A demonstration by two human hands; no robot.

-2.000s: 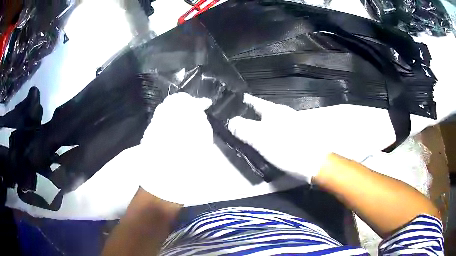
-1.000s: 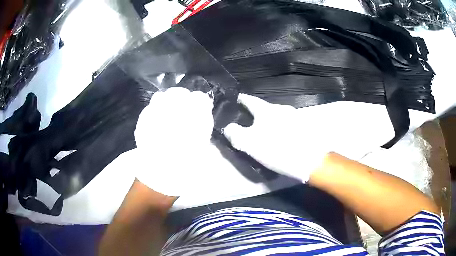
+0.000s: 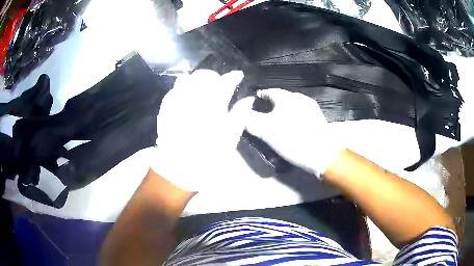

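My left hand (image 3: 200, 122), in an overexposed white glove, is at the middle over the belt stack, with clear film (image 3: 221, 49) at its fingertips. My right hand (image 3: 291, 124), also white-gloved, is just right of it, with its fingers curled round a black belt strap (image 3: 265, 103). Part of the dark belt also shows below, between the hands and the table. The belt stack (image 3: 322, 78) lies across the table behind my hands, its layered edges to the right. Which parts the fingers pinch is hidden by glare.
Looping strap ends (image 3: 41, 189) lie at the left. Red-handled snips (image 3: 228, 9) lie at the top. A glaring pile of empty polybags (image 3: 127, 31) is at the upper left. Bagged belts (image 3: 44, 39) are at the far left, more (image 3: 442, 23) at the upper right.
The clear film has lifted and shifted right with my left hand. My right fingers have curled further round the belt. The view has shifted slightly.
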